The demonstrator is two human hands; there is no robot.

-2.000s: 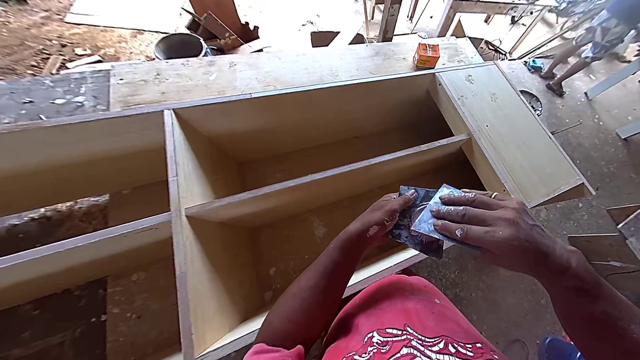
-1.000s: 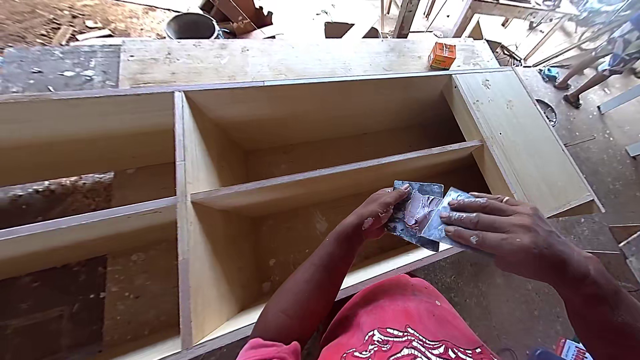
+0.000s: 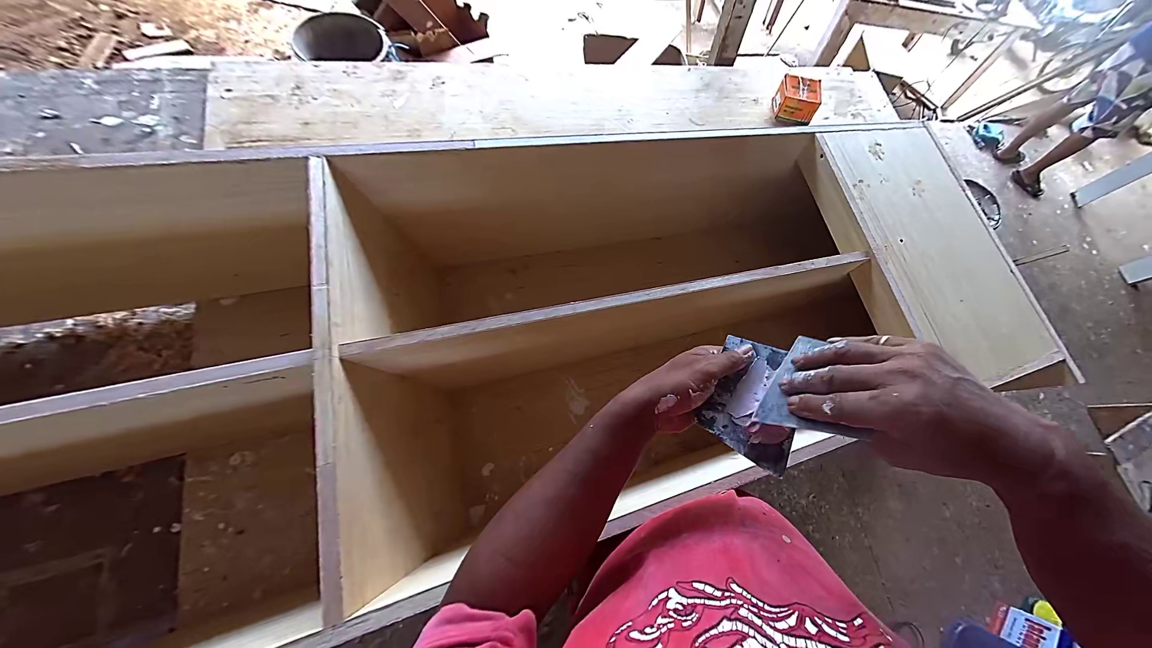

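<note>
My left hand (image 3: pixel 688 387) grips a dark flat plate (image 3: pixel 747 450) smeared with pinkish-white putty (image 3: pixel 750 391). In my right hand (image 3: pixel 891 382) is a flat blue-grey scraper blade (image 3: pixel 783 400), my fingers spread across its top; it overlaps the plate and touches the putty. Both hands are above the near edge of a large wooden cabinet frame (image 3: pixel 594 319) lying on its back, with its compartments facing up. Dabs of putty mark my fingers.
An orange box (image 3: pixel 797 98) rests on the wooden board (image 3: pixel 504 99) behind the cabinet. Farther back is a bucket (image 3: pixel 339 38). Another person's legs (image 3: pixel 1053 139) show at upper right. Containers (image 3: pixel 1026 625) stand at lower right, and scrap wood lies at upper left.
The scraper has shifted over the plate. More putty showed on the plate one second ago than two seconds ago, when the blade covered much of it.
</note>
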